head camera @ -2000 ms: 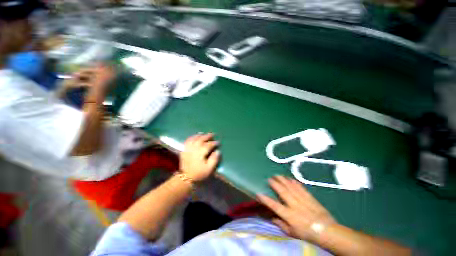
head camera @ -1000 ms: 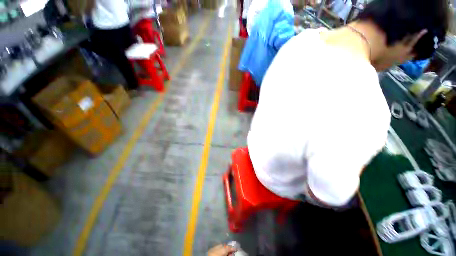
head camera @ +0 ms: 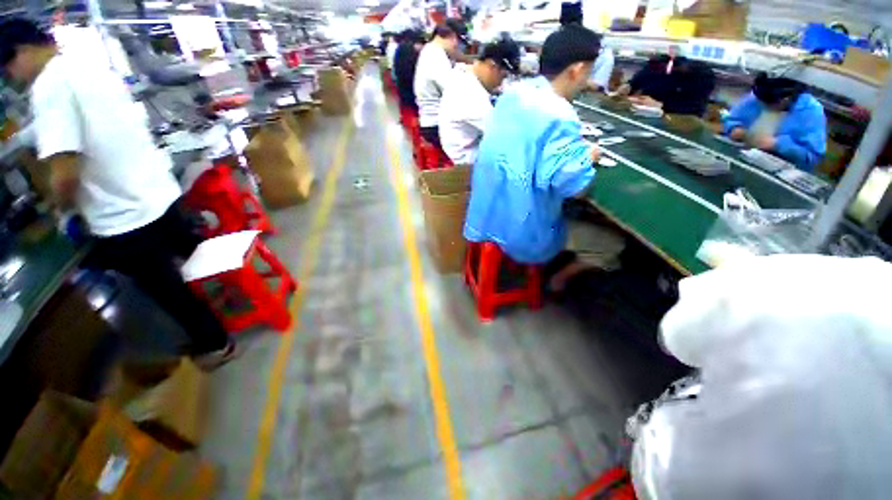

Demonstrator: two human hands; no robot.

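Note:
Neither of my hands is in the picture. Nearest in front of me, at the lower right, is the back and sleeve of a person in white (head camera: 782, 371), cut off by the edge. Beyond that person, a crinkled clear plastic bag (head camera: 768, 229) lies on the green bench (head camera: 626, 200). Farther along the bench is a blurred pale stack of pieces (head camera: 697, 160), too small to make out.
A person in light blue (head camera: 528, 161) sits on a red stool (head camera: 504, 283) beside a carton (head camera: 445, 215). A grey aisle with yellow lines (head camera: 425, 332) runs ahead. At left, a person in white (head camera: 103, 146) stands near red stools (head camera: 245, 283) and open cartons (head camera: 127, 439).
The view has swung from the bench with two coiled cables to the aisle, and now looks farther along it. My hands have left the picture. The nearest person now sits lower right.

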